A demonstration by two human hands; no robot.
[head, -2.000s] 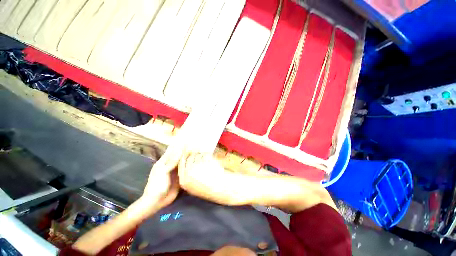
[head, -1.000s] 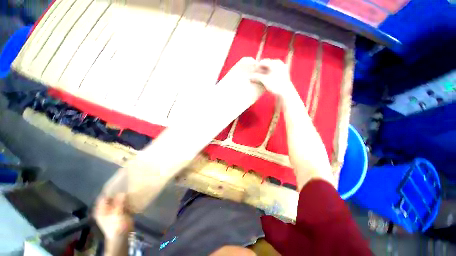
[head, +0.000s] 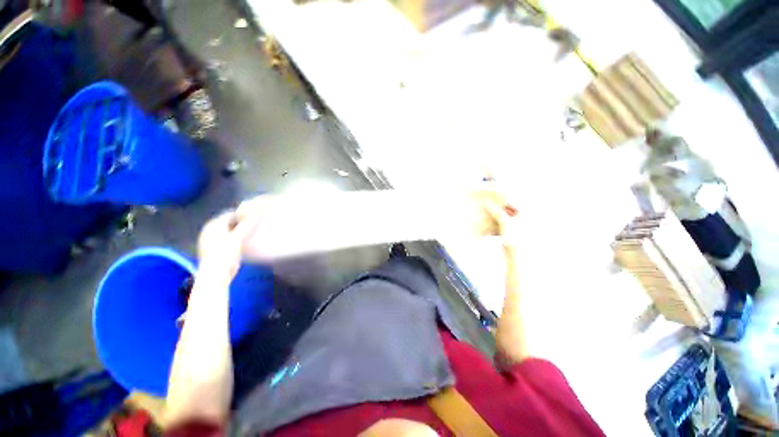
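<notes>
A long pale cut piece (head: 359, 224), or a stack of them, stretches crosswise in front of me above the apron. It is overexposed and blurred, so its layers do not show. My left hand (head: 224, 237) grips its left end, over the floor beside the blue bins. My right hand (head: 497, 213) grips its right end, over the near edge of the white table (head: 547, 256). The right hand's fingers blend into the glare.
Tan stacks stand on the white table at the upper right (head: 630, 98) and right (head: 670, 269). Bagged or wrapped items and a black crate (head: 683, 397) lie at the far right. Two blue bins (head: 128, 320) (head: 166, 162) stand left. Scraps litter the dark floor.
The view has turned from the press bed with its red slots to the white table. The long piece, gripped at both ends, has moved off the bed and is now level across my body.
</notes>
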